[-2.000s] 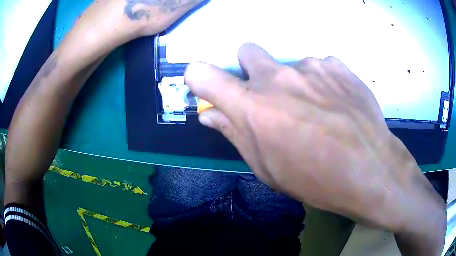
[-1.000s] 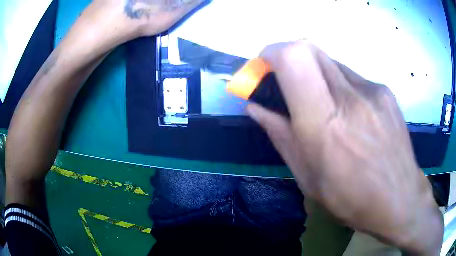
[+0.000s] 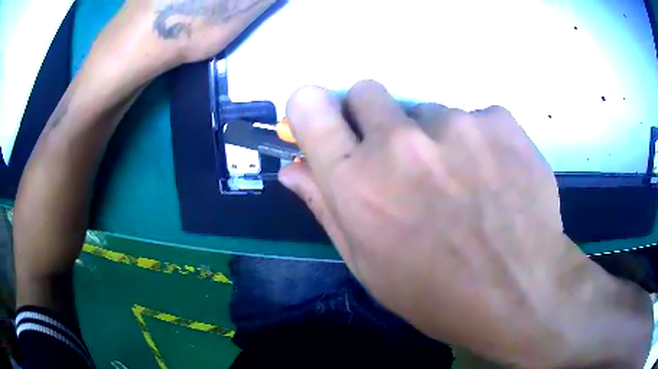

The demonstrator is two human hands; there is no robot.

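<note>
The framed panel (image 3: 433, 58) lies flat, a pale sheet with dark specks inside a black border (image 3: 288, 218). My right hand (image 3: 426, 187) is closed on the orange-and-black cutter (image 3: 285, 131); most of the tool is hidden in the fist. Its dark front part reaches left over the silver-white corner plate (image 3: 242, 160), which is partly covered. My left hand (image 3: 231, 11) rests at the panel's upper left edge, cut off by the picture's top, so its fingers are out of view.
A green bench top (image 3: 133, 166) surrounds the panel. A pale sheet with a dark edge lies at the far left (image 3: 25, 50). Below is a green floor with yellow-and-black tape (image 3: 155, 263). Another plate shows partly at the right rim (image 3: 654, 155).
My right hand with the cutter has moved left from over the pale sheet to the corner plate, which it now partly covers. The view has shifted slightly. My left arm stays nearly where it was.
</note>
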